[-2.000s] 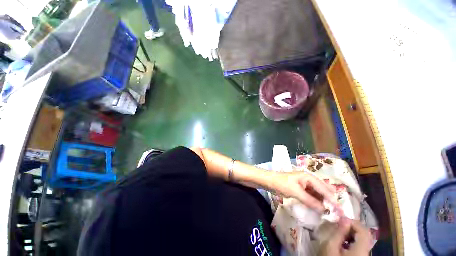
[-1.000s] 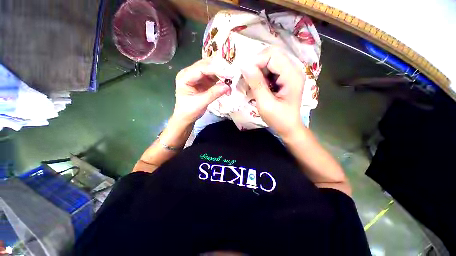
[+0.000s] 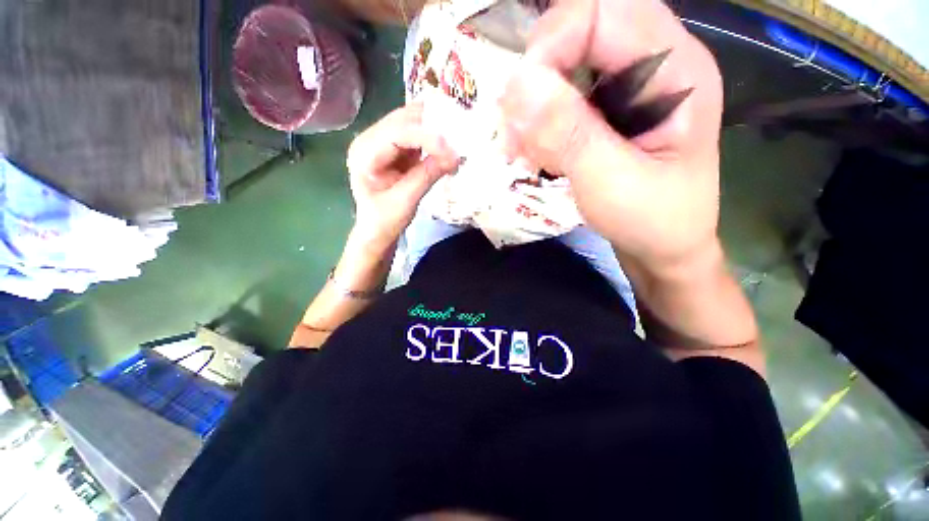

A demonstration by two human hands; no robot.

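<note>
The cream floral garment lies bunched over my knees at the top middle. My left hand pinches its pale edge between thumb and fingers. My right hand is raised over the right part of the garment, large and close to the camera, with thumb and forefinger pinched together. The dark pointed blades of thread snips show in its palm. I cannot make out a needle, thread or button at the fingertips.
A pink mesh bin stands on the green floor at the upper left, beside a grey cloth-covered stand. Pale cloth pieces and blue crates are at the left. The table edge with yellow tape runs across the upper right.
The view swung from the table side to my lap, then shifted slightly. Over the last second my right hand rose towards the camera and moved right; my left hand kept its pinch on the cloth.
</note>
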